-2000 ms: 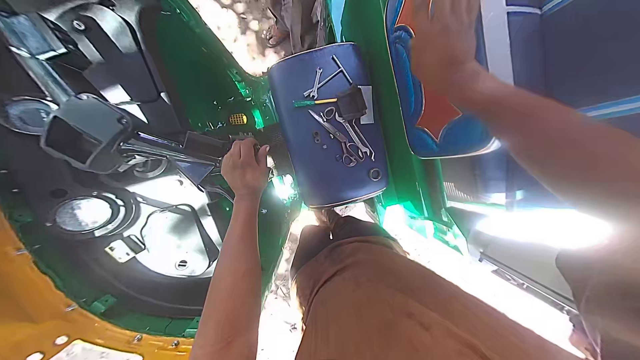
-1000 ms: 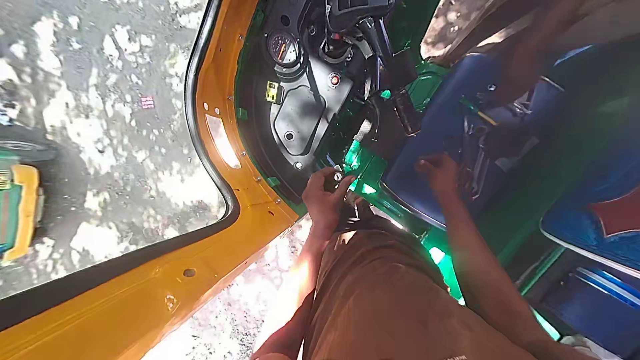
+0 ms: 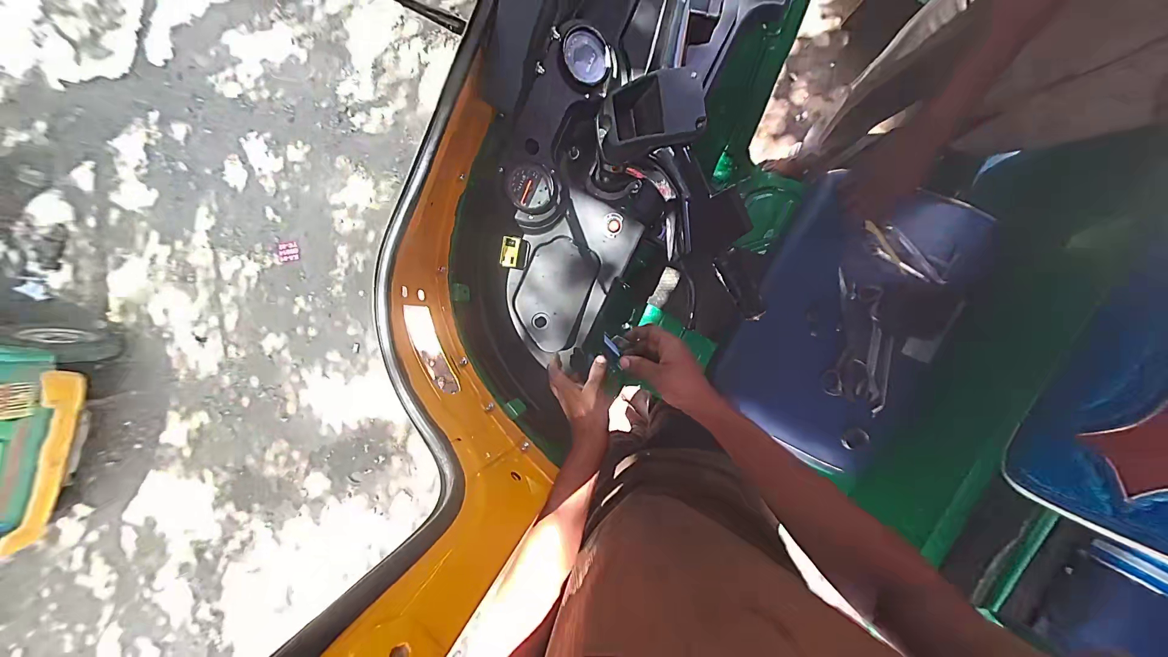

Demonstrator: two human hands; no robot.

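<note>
My left hand [image 3: 582,397] is at the lower end of the grey dashboard panel [image 3: 558,292] of an auto rickshaw, its thumb and fingers apart at the panel's edge. Close beside it on the right, my right hand [image 3: 664,367] pinches a small bluish piece [image 3: 612,345], too small to identify. Above my hands are a speedometer [image 3: 532,190], a red-centred round switch or lock [image 3: 614,224] and a yellow sticker [image 3: 513,252]. A pale wrapped or ribbed sleeve [image 3: 664,286] stands just above my right hand, by green metalwork.
On the blue driver's seat [image 3: 776,383] to the right lie wrenches [image 3: 878,360], scissor-like tools and a ring [image 3: 855,439]. Another person's hand [image 3: 881,187] reaches over its far side. The yellow door frame [image 3: 470,415] curves at left. A patterned blue seat [image 3: 1077,429] is far right.
The view has swung toward the dashboard and door frame. My right hand has moved from above the seat's edge to beside my left hand at the panel's lower end.
</note>
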